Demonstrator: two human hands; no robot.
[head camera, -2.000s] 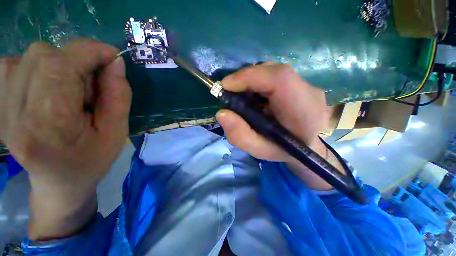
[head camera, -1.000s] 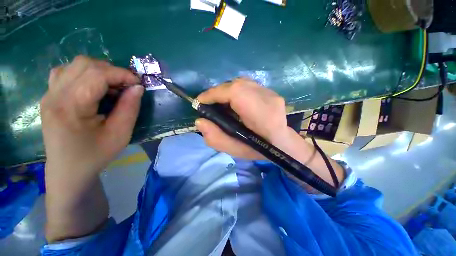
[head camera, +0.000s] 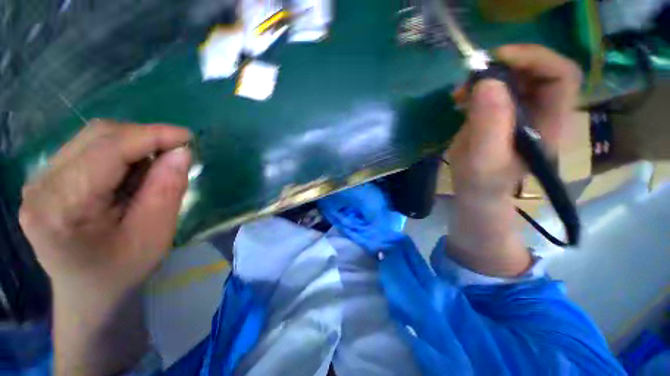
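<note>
My right hand (head camera: 503, 125) holds the black soldering iron (head camera: 540, 165) at the right, its silver barrel pointing up toward the dark pile of small wired parts (head camera: 417, 26). The tip is blurred near the frame's top. My left hand (head camera: 110, 198) is at the left over the green mat, thumb and forefinger pinched together. A thin strand shows faintly near its fingertips, too blurred to tell for certain. A small bright patch shows beside the left thumb; I cannot tell whether it is the circuit board.
Several silver-white pouch cells (head camera: 258, 79) with yellow tape lie on the green mat (head camera: 323, 95) at the top middle. The round brown container (head camera: 514, 7) is at the top right. Open cardboard boxes (head camera: 624, 136) stand below the bench's right side.
My right hand has lifted the iron away from the board and moved right toward the dark pile. The view has shifted, showing more pouch cells. The board is no longer clearly visible.
</note>
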